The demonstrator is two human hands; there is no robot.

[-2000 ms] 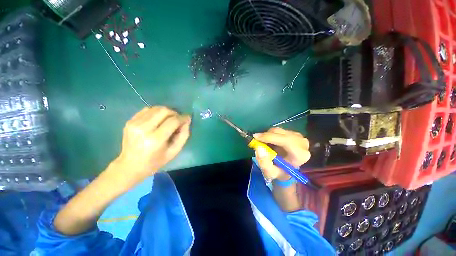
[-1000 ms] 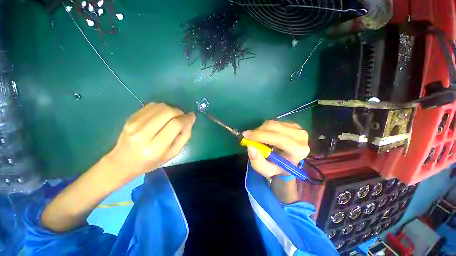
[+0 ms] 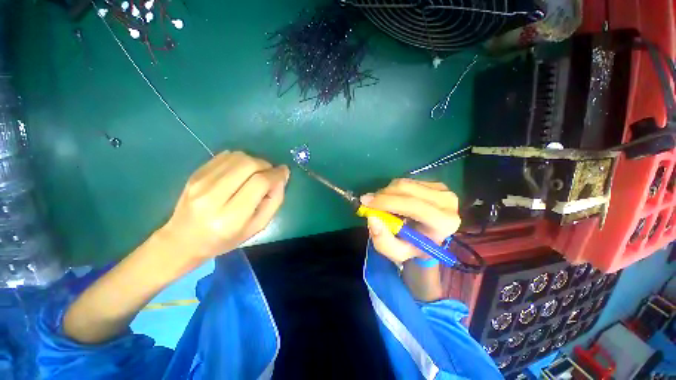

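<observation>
A small shiny round workpiece [image 3: 301,155] lies on the green mat between my hands. My left hand [image 3: 231,199] has its fingertips pinched just left of the workpiece. The thin silvery solder wire [image 3: 164,102] runs from the upper left into these fingers. My right hand [image 3: 415,215] grips the yellow-and-blue soldering iron [image 3: 382,217] like a pen. The iron's metal tip points up-left and reaches the lower edge of the workpiece. Whether it touches is too small to tell.
A pile of dark short leads [image 3: 319,56] and a fan grille [image 3: 445,18] are at the far side. White-tipped parts [image 3: 135,33] lie upper left, a clear tray [image 3: 16,200] at far left. The iron stand [image 3: 548,141], red tray [image 3: 645,215] and black tray [image 3: 545,304] are at right.
The view has shifted, so the bench items sit higher in the picture. The iron's tip has come from a little right of the workpiece to its lower edge. My left fingertips are closer to it.
</observation>
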